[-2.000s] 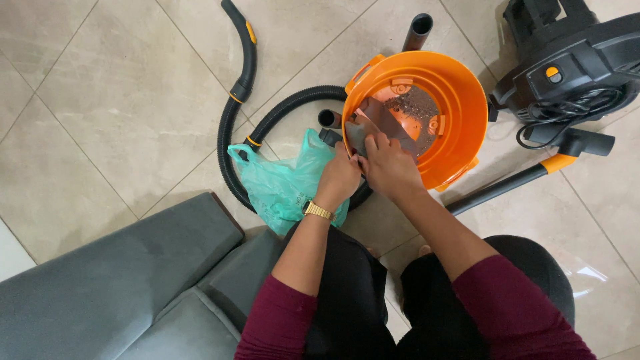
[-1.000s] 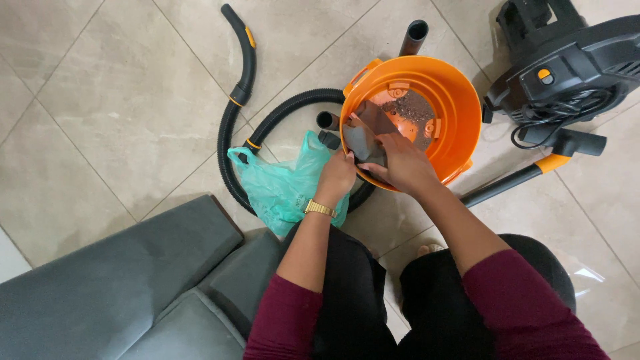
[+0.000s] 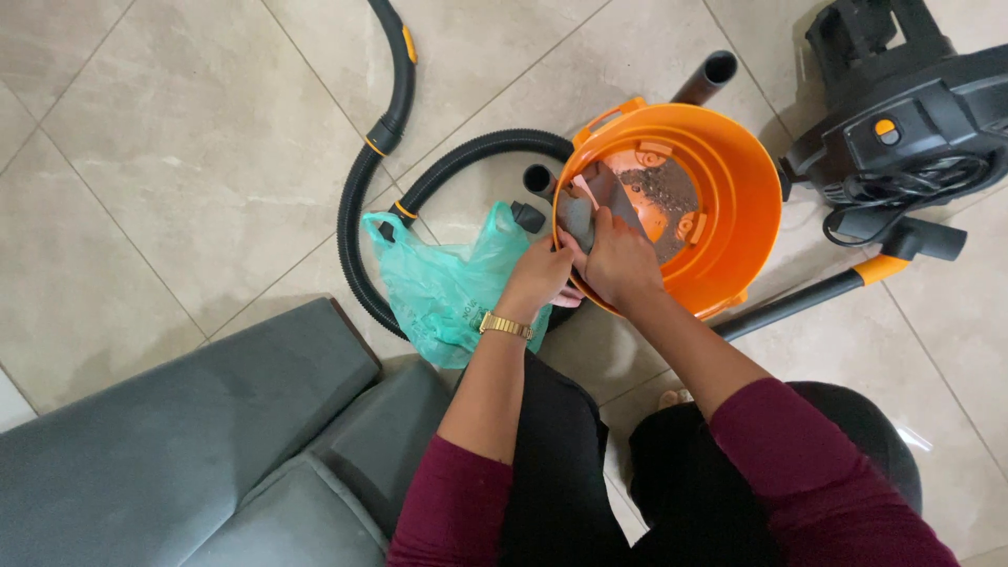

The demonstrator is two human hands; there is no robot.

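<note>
An orange plastic vacuum cleaner tank (image 3: 740, 228) stands tilted on the floor, with dark dust and debris (image 3: 661, 193) at its bottom. My right hand (image 3: 622, 256) reaches over the near left rim and grips a grey dusty piece (image 3: 576, 216), perhaps a filter or dust bag; its exact kind is unclear. Behind that piece a brownish flat sheet (image 3: 618, 197) shows inside the tank. My left hand (image 3: 543, 272), with a gold watch on the wrist, is closed at the outside of the same rim; what its fingers pinch is hidden. A green plastic bag (image 3: 433, 283) lies beside and under this hand.
A black corrugated hose (image 3: 354, 228) curls on the tiles at left. Black tubes (image 3: 709, 75) stand behind and beside the tank. The black vacuum motor head (image 3: 906, 134) and a floor nozzle with its tube (image 3: 795, 303) lie at right. A grey sofa (image 3: 197, 425) fills the lower left.
Compared with two seconds ago, more of the grey piece shows by my right hand, which has shifted slightly at the rim. My left hand stays at about the same place.
</note>
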